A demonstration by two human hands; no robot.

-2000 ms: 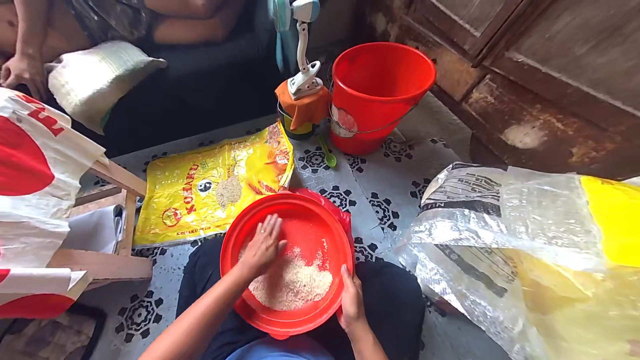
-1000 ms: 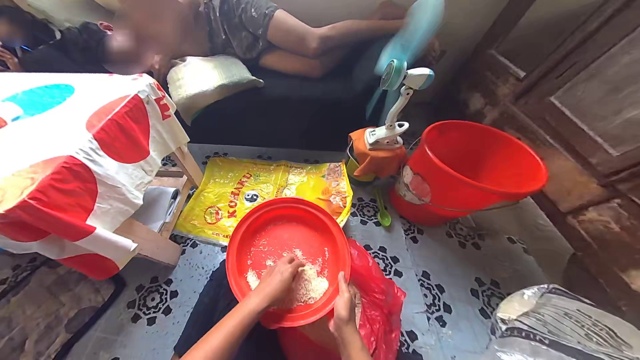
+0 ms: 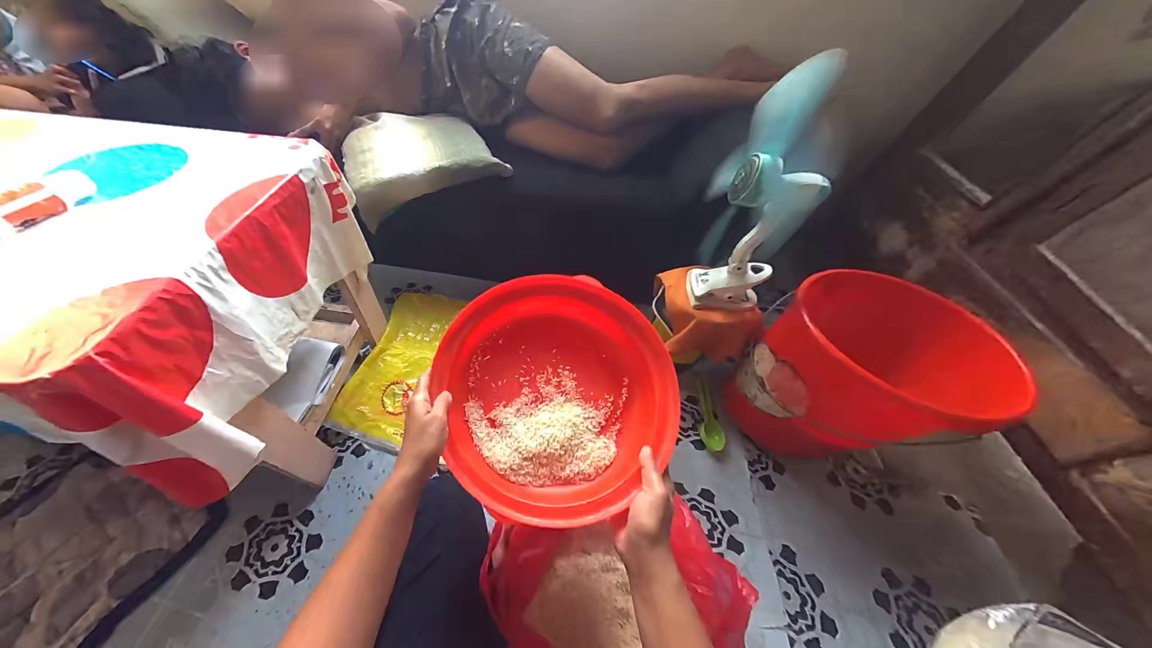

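Observation:
A round red plastic basin (image 3: pixel 540 337) is held up between both hands, with a heap of pale grains that look like rice (image 3: pixel 549 432) in its lower part. My left hand (image 3: pixel 425 423) grips the rim at the left, fingers at the edge. My right hand (image 3: pixel 648 504) holds the lower right rim, thumb on top. Beneath the basin an open red plastic bag (image 3: pixel 711 585) contains a light brown, fine material (image 3: pixel 585 594). A yellow printed plastic sack (image 3: pixel 387 369) lies on the floor behind, partly hidden by the basin.
A red bucket (image 3: pixel 864 360) stands at right, near a green spoon (image 3: pixel 711 427) and a clip fan (image 3: pixel 756 189) on an orange-covered container (image 3: pixel 706 324). At left is a table with a printed cover (image 3: pixel 162 315). People lie behind, by a pale filled sack (image 3: pixel 418 157). A wooden door is at right.
My left hand has left the grains inside the basin and now holds its left rim. The basin has come up off the lap, over the red bag. The view has swung to the left.

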